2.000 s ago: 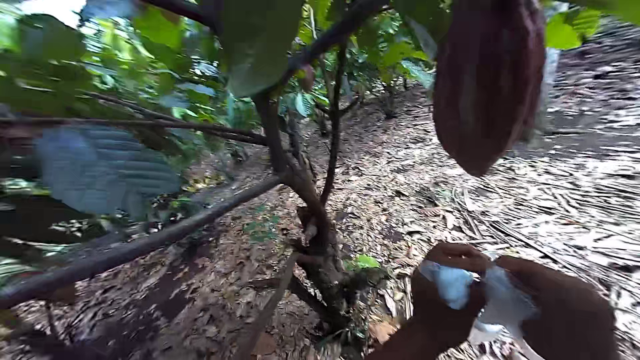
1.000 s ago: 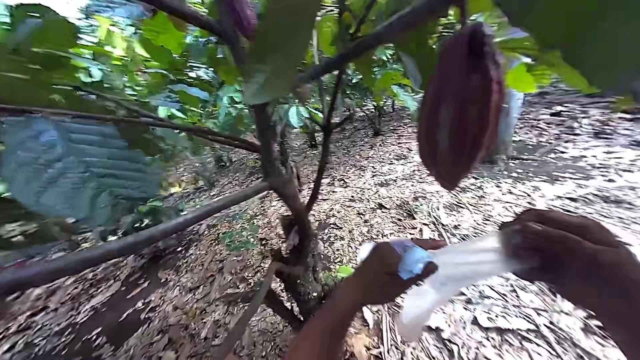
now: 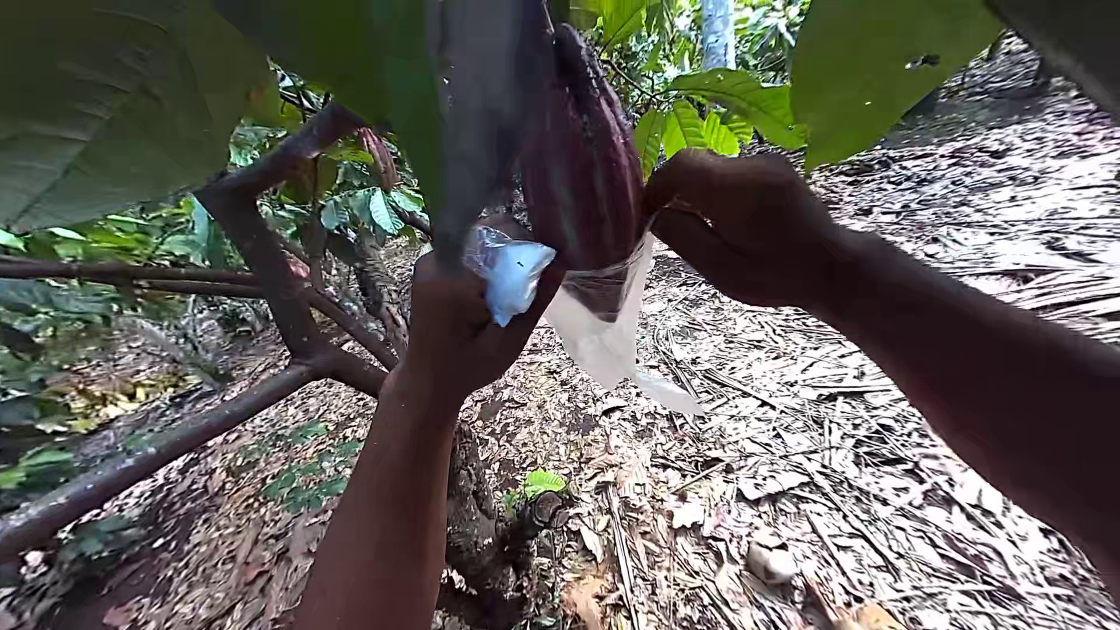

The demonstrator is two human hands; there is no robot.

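A dark red cacao pod point(image 3: 582, 175) hangs near the middle, its lower tip inside a clear plastic bag point(image 3: 599, 337). My right hand point(image 3: 739, 227) pinches the bag's rim at the pod's right side. On the pod's left, my left hand point(image 3: 472, 315) holds a crumpled bluish-white plastic bundle point(image 3: 514, 276) against the palm. The left fingertips are partly hidden behind the pod and a blurred branch, so whether they also grip the bag's rim cannot be told. The bag's narrow end dangles below the pod.
A forked branch point(image 3: 289, 324) crosses the left side, with a smaller pod point(image 3: 378, 159) behind it. Large leaves point(image 3: 884, 70) hang across the top. A blurred branch point(image 3: 477, 114) stands close in front of the left hand. Below are a mossy trunk point(image 3: 477, 516) and dry leaf litter point(image 3: 700, 525).
Both hands have risen from below the pod to its two sides. The plastic bag, stretched between the hands a second ago, now surrounds the pod's lower tip. The view is closer to the pod.
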